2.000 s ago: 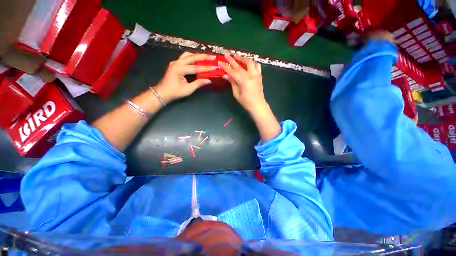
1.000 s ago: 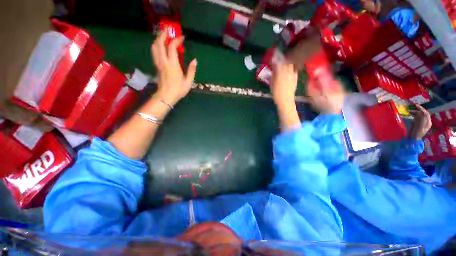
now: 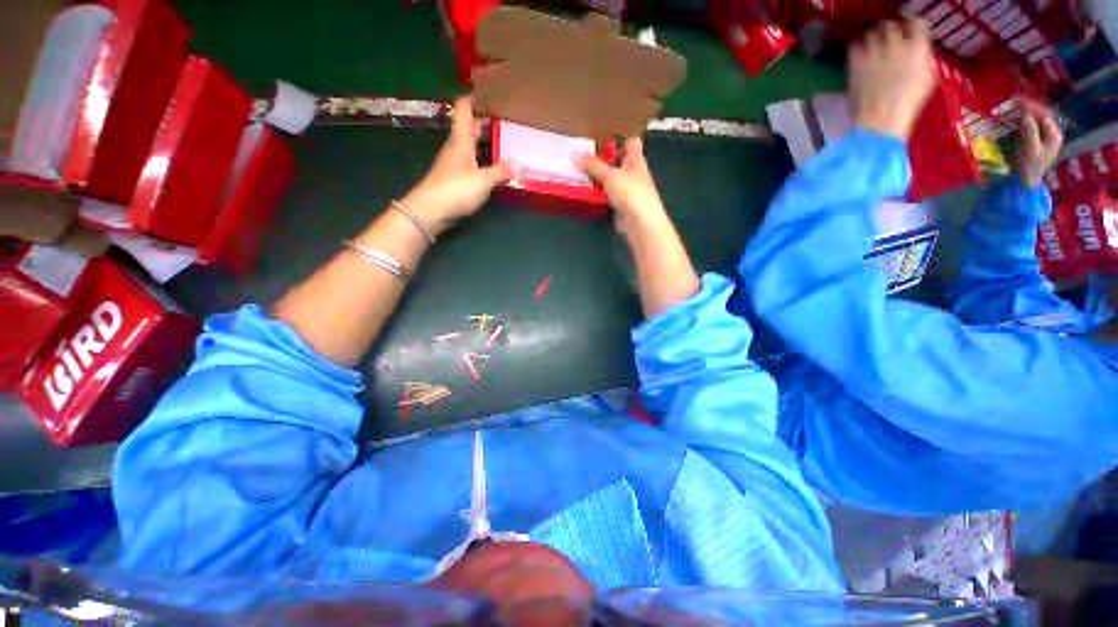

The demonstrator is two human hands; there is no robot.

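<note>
An open red box (image 3: pixel 554 187) is on the dark green worktop in front of me, by the chipped metal edge. Its lid (image 3: pixel 570 74) stands up behind it, plain brown inside with notched edges. A flat white area (image 3: pixel 548 152) shows inside the box. My left hand (image 3: pixel 461 179) holds the box's left end. My right hand (image 3: pixel 624 186) holds its right end, with the thumb over the white area. The fingers behind the box are partly hidden.
Stacked red boxes (image 3: pixel 178 145) and a box lettered BIRD (image 3: pixel 108 349) are at left. Small thin sticks (image 3: pixel 427 393) lie on the near worktop. At right a coworker's blue sleeve (image 3: pixel 846 233) and hands reach over red cartons beside a bench scale (image 3: pixel 905 260).
My hands have come back from over the bright green surface and now hold an open box with its lid raised. The coworker's arm has moved at right.
</note>
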